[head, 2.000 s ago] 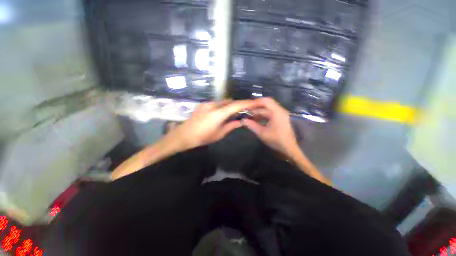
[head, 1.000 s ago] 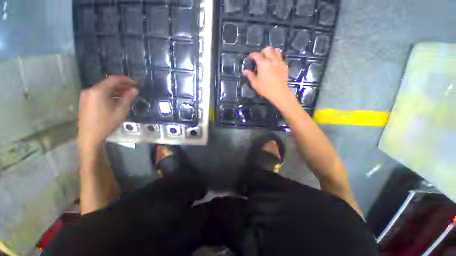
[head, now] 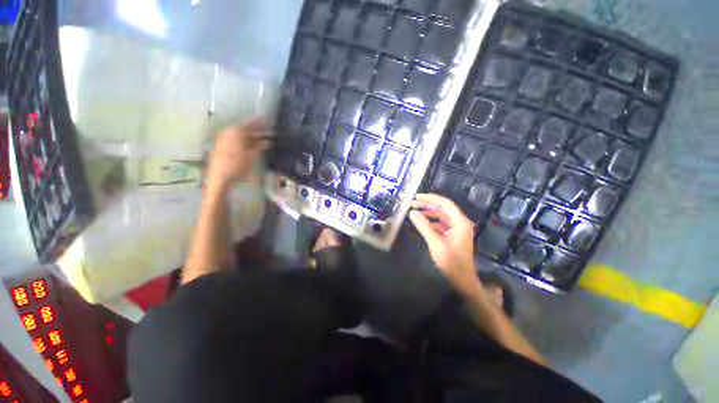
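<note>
The left-hand black tray (head: 347, 86) rests over a white tray (head: 394, 220), whose right and near edges show. Its nearest row holds several squarish parts (head: 329, 173); its pockets farther back look empty. The right-hand black tray (head: 587, 102) has many filled pockets. My left hand (head: 240, 153) is blurred at the left tray's left edge; I cannot tell whether it holds anything. My right hand (head: 445, 228) is by the white tray's near right corner, thumb and forefinger close together. Whether a part is between them cannot be made out.
A pale worn box (head: 134, 189) stands at the left, with an upright dark rack (head: 39, 142) beyond it. Red LED digits (head: 47, 330) glow at lower left. Yellow line marking (head: 646, 297) and a pale stool or box top (head: 702, 362) are at the right. My sandalled feet are below the trays.
The view has turned, so the trays appear tilted and farther right. My right hand has left the right tray for the white tray's corner. My left hand has moved to the left tray's outer edge.
</note>
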